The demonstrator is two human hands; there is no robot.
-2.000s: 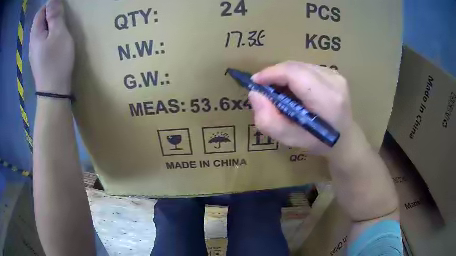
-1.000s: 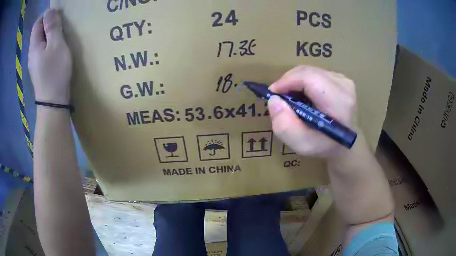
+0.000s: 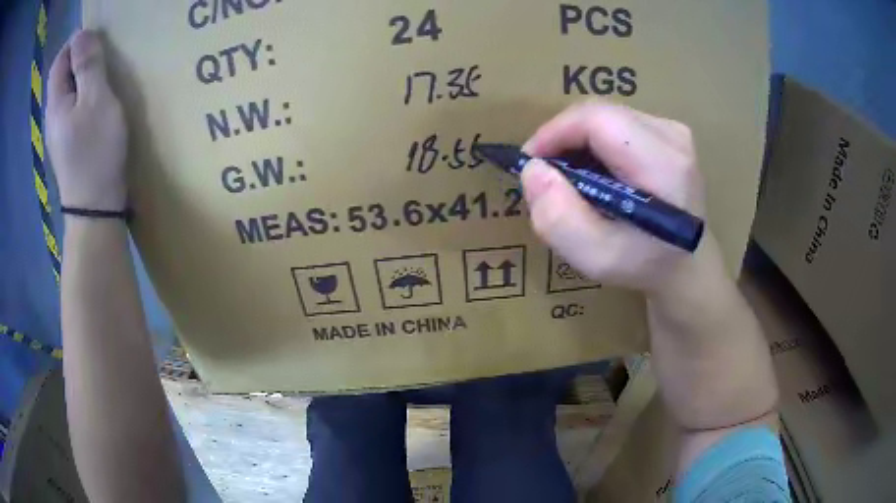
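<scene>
A large brown shipping carton (image 3: 393, 349) fills the middle of the head view, its printed side facing me. It shows handwritten "17.35" on the N.W. line and "18.55" on the G.W. line. My right hand (image 3: 619, 192) holds a black permanent marker (image 3: 629, 204), its tip touching the carton at the end of "18.55". My left hand (image 3: 86, 133) lies flat against the carton's left edge, thumb and fingers close together, a thin dark band on the wrist. The carton's top is cut off by the frame.
More brown cartons (image 3: 835, 236) stand at the right, printed "Made in China". Another carton (image 3: 44, 452) shows at the lower left. A pale wooden pallet (image 3: 251, 442) lies below, around my legs. Yellow-black tape (image 3: 39, 128) marks the blue floor at left.
The G.W. line had only a first stroke, then "18."; now it reads "18.55". The marker and my right hand have moved right along the line. The carton has shifted slightly left in view.
</scene>
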